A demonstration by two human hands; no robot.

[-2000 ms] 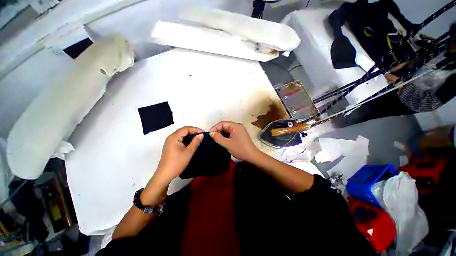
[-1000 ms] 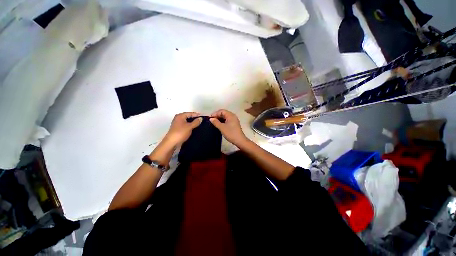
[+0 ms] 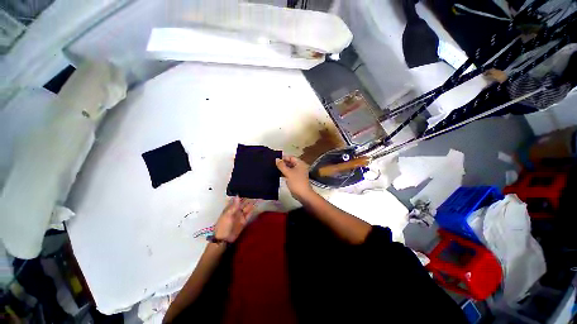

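Note:
A black cloth piece (image 3: 255, 172) lies spread out in front of me on the white table (image 3: 145, 243). My right hand (image 3: 295, 174) pinches its right edge near the upper corner. My left hand (image 3: 234, 220) is just below its lower left edge, palm turned up and fingers apart, and seems to hold nothing. A second black cloth piece (image 3: 166, 164) lies flat farther left. The iron (image 3: 340, 169), dark with an orange-brown handle, rests just right of my right hand.
A metal-framed iron rest (image 3: 356, 118) stands behind the iron, beside a brown scorch stain. Striped hoses (image 3: 436, 104) run to the upper right. White padded boards (image 3: 253, 39) line the far edge. A blue crate (image 3: 467, 205) and red stool (image 3: 465, 266) are at lower right.
The cloth piece has gone from being pinched at its top edge by both hands to lying spread farther forward. My left hand has let go and moved down; my right hand holds the right edge.

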